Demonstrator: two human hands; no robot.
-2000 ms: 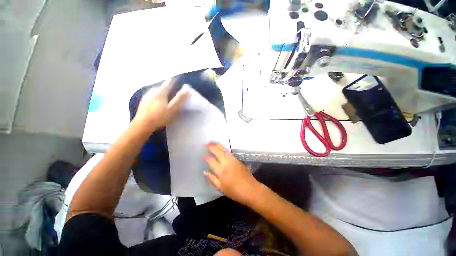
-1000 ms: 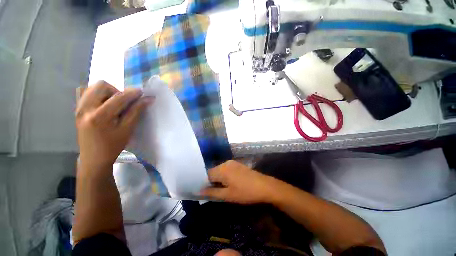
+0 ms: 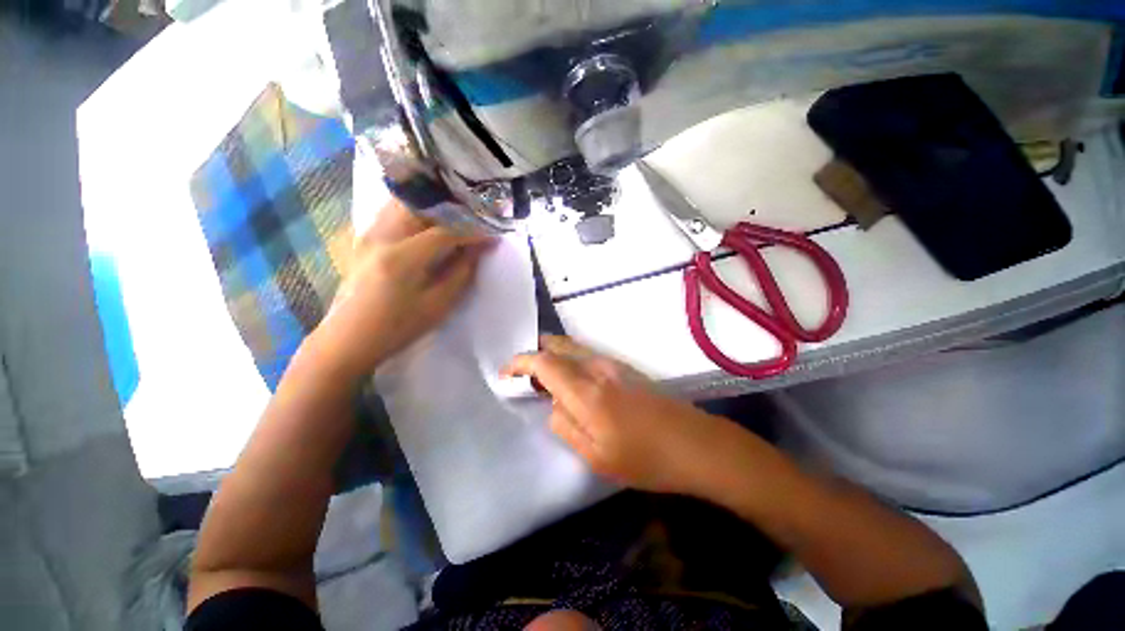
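Note:
A white cut piece lies over the front edge of the machine table and hangs towards my lap, with its upper end close to the needle area. A narrow dark strip shows along its right edge. My left hand holds the piece just left of the needle area. My right hand pinches its right edge and the strip near the table's front. The plaid fabric lies to the left, partly under my left arm.
The sewing machine head fills the top. Red-handled scissors lie right of the needle area, with a small brown block and a black smartphone beyond. White stacked pieces lie below the table at right.
The white piece has moved right, from over the plaid fabric to the needle area, with both hands. The view has come closer to the machine head. The plaid fabric now lies left of my left arm.

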